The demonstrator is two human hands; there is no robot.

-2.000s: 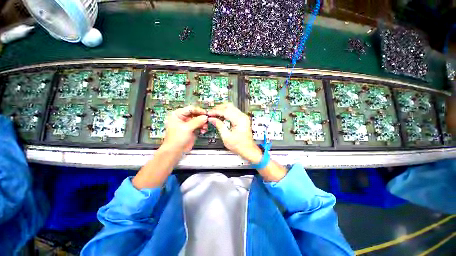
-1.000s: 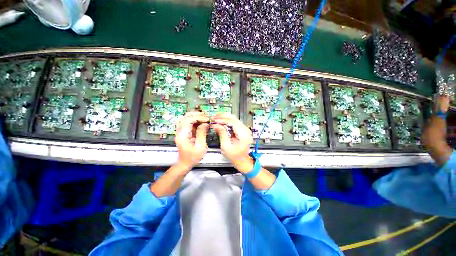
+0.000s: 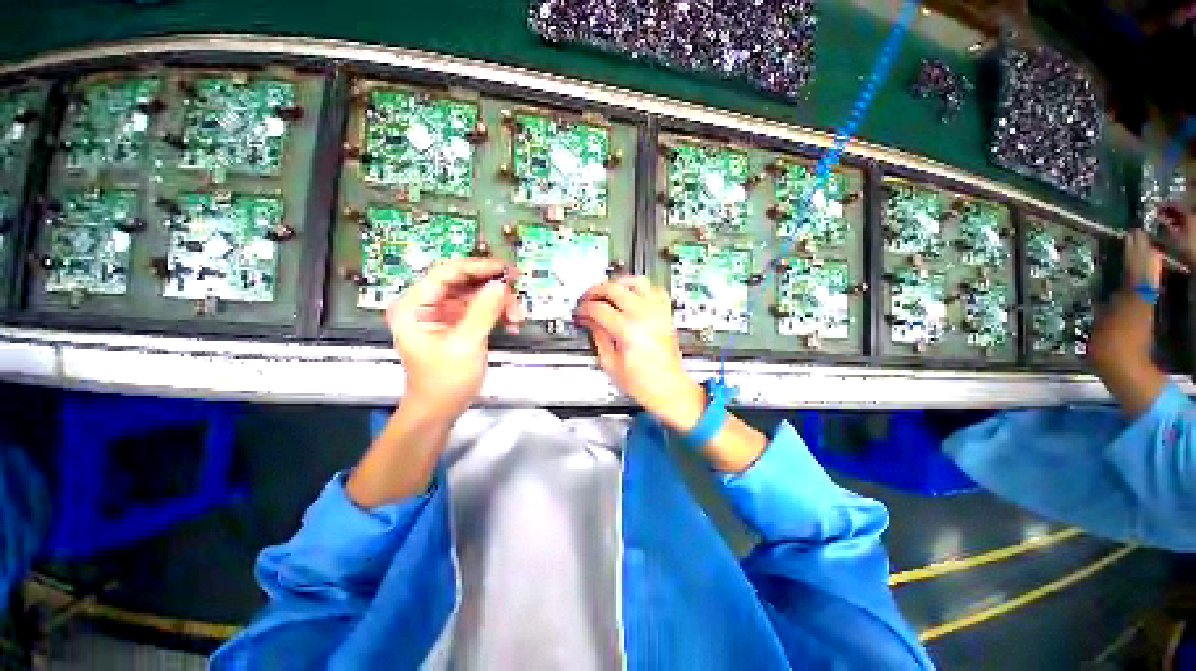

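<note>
A dark-edged pallet with four green circuit boards lies in front of me. My left hand is over the near edge of its lower left board, thumb and fingers together on a tiny dark component. My right hand, with a blue wrist strap, is at the right edge of the lower right board. Its fingers are curled, and whether they hold anything is hidden.
More pallets line both sides, between the pale near rail and the thin far rail. A large glittering component pile, a small heap and another pile lie beyond. A blue coiled cord crosses the view. Another person's hand is at right.
My hands were together over the lower right board and have moved apart, uncovering it. The pallets and piles sit higher in view, and the fan has left the picture.
</note>
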